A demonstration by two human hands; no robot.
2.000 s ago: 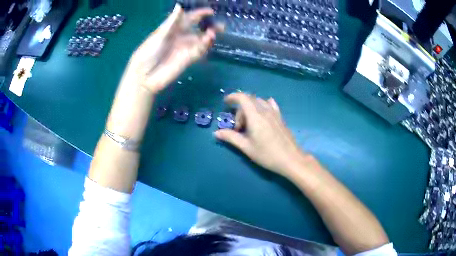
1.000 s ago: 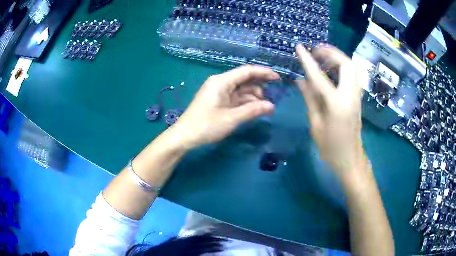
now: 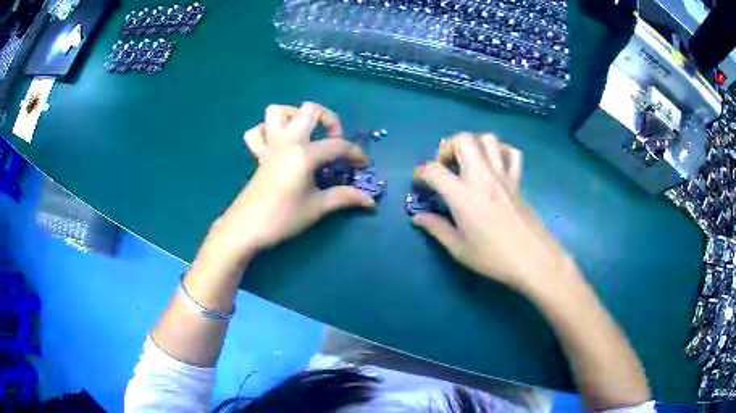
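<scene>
My left hand (image 3: 299,173) is at bench centre, thumb and fingers around small dark round-centred modules (image 3: 368,184) lying on the green mat; how many are under the hand is hidden. A thin wire with a tiny white plug (image 3: 379,135) lies just behind them. My right hand (image 3: 472,193) is a little to the right, its thumb and fingertips closed around another small module (image 3: 415,202) at mat level. A short gap of mat separates the two hands' parts.
Clear blister trays (image 3: 420,68) filled with small parts stand at the back. A pale box with a metal mechanism (image 3: 646,121) is at back right. Dense silvery boards (image 3: 718,282) cover the right edge. Two short part rows (image 3: 141,56) and a white card (image 3: 34,109) lie back left.
Both hands have come down to the mat from above it. My right hand has moved down and left. The modules that lay exposed left of centre are now mostly covered by my left hand.
</scene>
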